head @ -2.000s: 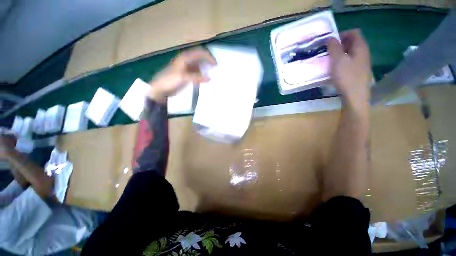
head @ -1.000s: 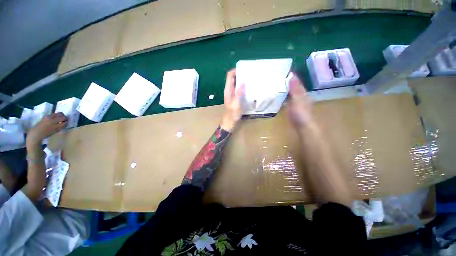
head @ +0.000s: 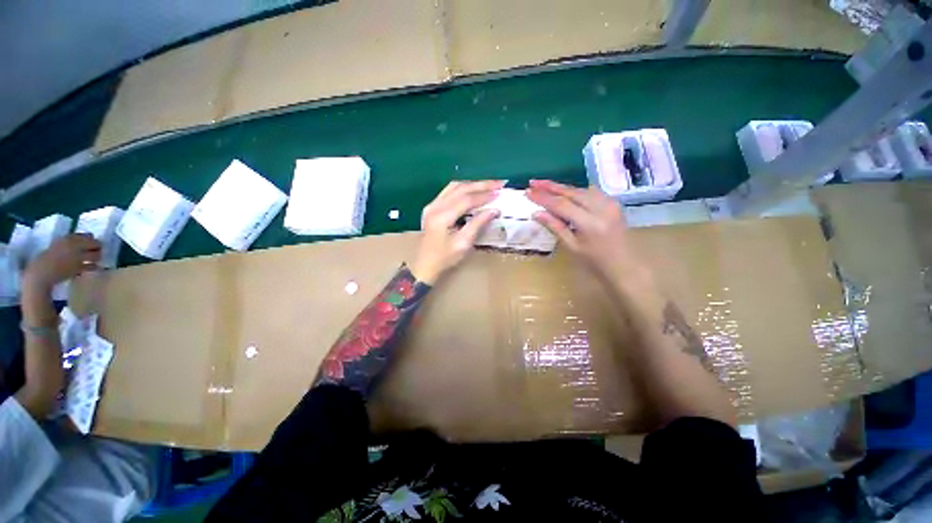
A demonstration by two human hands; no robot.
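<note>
A white retail box [head: 516,233] stands tilted at the near edge of the green belt, its narrow side towards me. My left hand [head: 459,221] grips its left side and my right hand [head: 583,219] grips its right side, with the fingers of both over the top. The hands hide most of the box. To the right, an open box [head: 634,167] with pale pink parts and a narrow dark piece in its tray lies on the belt. To the left, a closed white box [head: 327,196] lies on the belt.
More closed boxes [head: 240,204] line the belt leftward. More open boxes [head: 774,143] lie right, partly behind a metal post [head: 833,128]. Another person's hand [head: 63,262] touches the left boxes, near a sticker sheet [head: 90,380]. A scrap carton [head: 807,472] is at lower right.
The box that my hands held up with its broad white face showing is now lower and turned, with a narrow side showing. My right hand has come in to the box. The view has shifted slightly.
</note>
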